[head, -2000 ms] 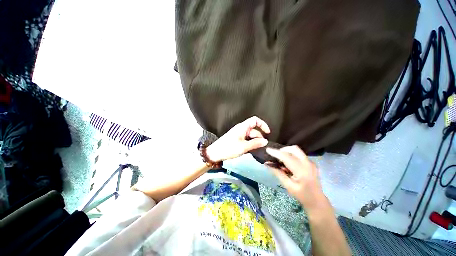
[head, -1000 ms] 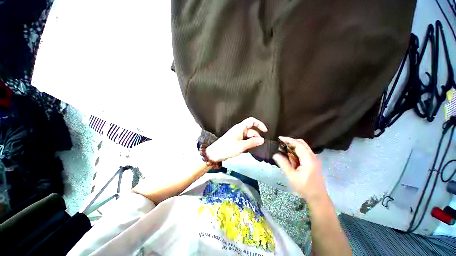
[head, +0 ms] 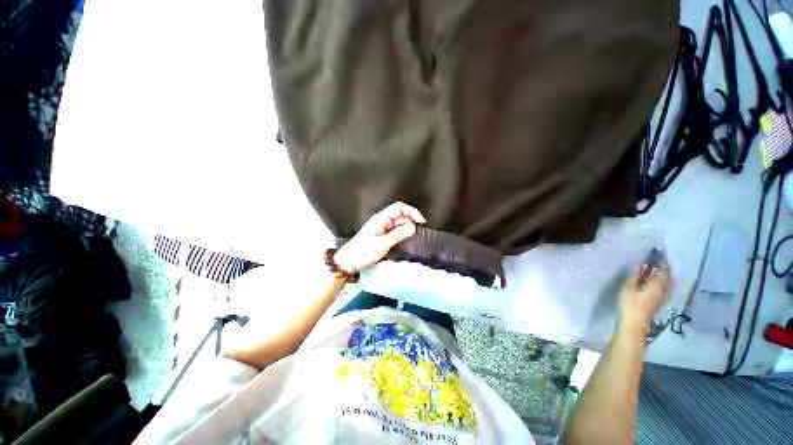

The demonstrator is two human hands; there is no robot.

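Observation:
The dark olive-brown shorts (head: 513,113) lie spread on the white table, with their gathered waistband (head: 456,252) at the near edge. A small white loop or tag (head: 497,281) shows at the waistband's right end. My left hand (head: 378,239) pinches the waistband's left part between thumb and fingers. My right hand (head: 645,295) is away to the right, over the table, and blurred. A small dark tool, which looks like thread snips (head: 656,257), shows at its fingertips.
Black hangers (head: 726,96) lie tangled at the right. Black cords (head: 755,261), a pale flat rectangle (head: 729,261) and a red spool (head: 779,335) are at the far right. A striped strip (head: 204,261) hangs at the left table edge. Dark clothing (head: 65,287) is heaped at left.
My right hand has moved from the waistband to the right with the small dark tool. The waistband's right part is now uncovered. My left hand stays on it. The whole view has shifted slightly.

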